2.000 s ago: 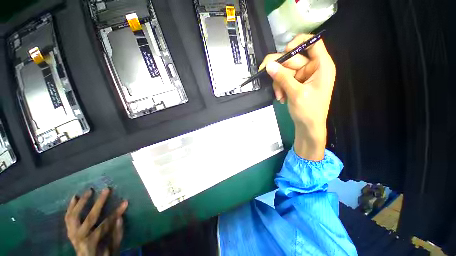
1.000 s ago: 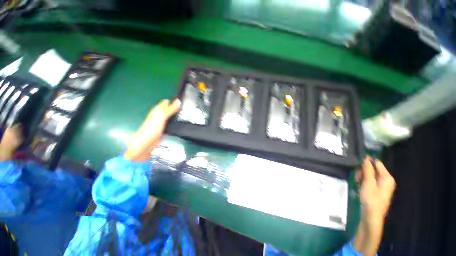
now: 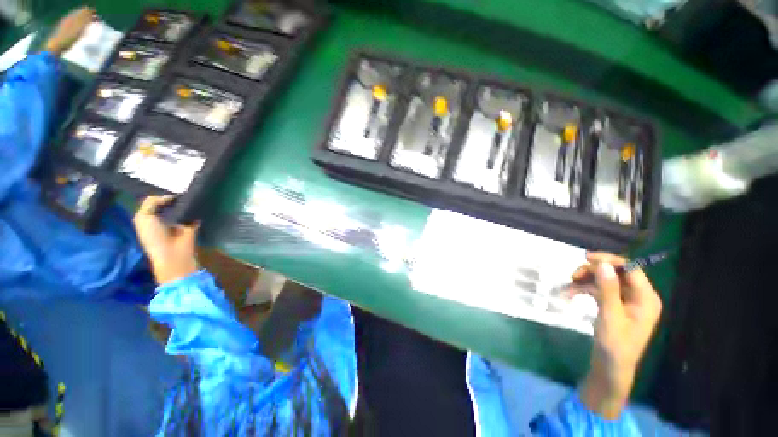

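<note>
A black foam tray [image 3: 490, 198] with several silver phone units [image 3: 484, 162] in its slots lies in front of me. Each unit has an orange tab near its top. My right hand [image 3: 618, 311] holds dark tweezers [image 3: 648, 261] over the right part of the white label sheet [image 3: 478, 256], below the tray; the tip is blurred. My left hand [image 3: 168, 241] grips the near end of a second foam tray [image 3: 223, 158], which also holds several phone units. Its fingertips are partly hidden at the tray's edge.
Another loaded foam tray [image 3: 109, 141] lies at the far left beside the second one. Another person's hand [image 3: 70, 30] and blue sleeve are beyond it. Clear glossy sheets [image 3: 311, 220] lie left of the white sheet. A white post [image 3: 712, 177] stands right of the front tray.
The tray that both hands held is now at the left, under my left hand. A different loaded tray is in front. My right hand has left the tray and is over the white sheet with tweezers.
</note>
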